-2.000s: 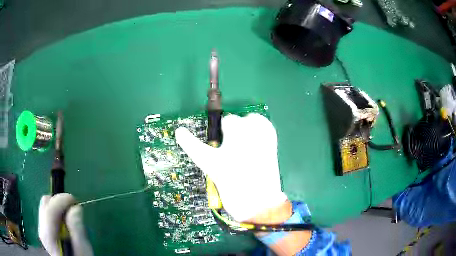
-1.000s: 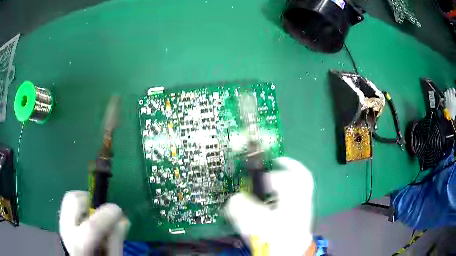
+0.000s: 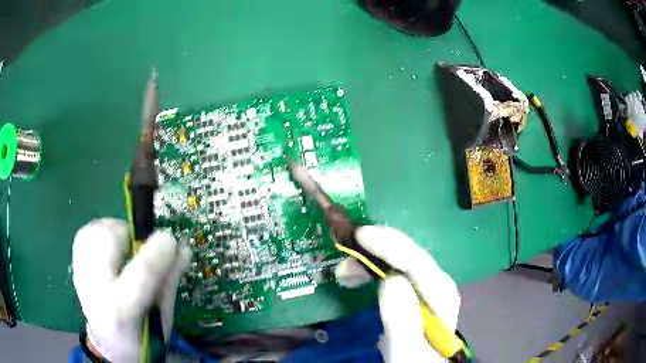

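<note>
A populated green circuit board (image 3: 248,198) lies flat on the green mat, slightly turned. My gloved left hand (image 3: 131,283) holds a yellow-and-black soldering iron (image 3: 144,170) upright in the view, its tip beyond the board's far left corner. My gloved right hand (image 3: 411,291) holds a second soldering iron (image 3: 340,223), its slightly blurred tip over the right half of the board. Whether either tip touches anything I cannot tell. No solder wire shows in my left hand.
A solder spool (image 3: 21,152) stands at the far left. An iron stand (image 3: 496,99) with a yellow-brown sponge (image 3: 490,176) is at the right. A black round housing (image 3: 418,13) is cut off at the top. A black coiled item (image 3: 603,174) and a person's blue sleeve (image 3: 602,248) are at far right.
My right hand has drawn back from over the board, and its iron now slants up-left. My left hand has moved in towards the board's left edge. The board sits higher in view, turned slightly.
</note>
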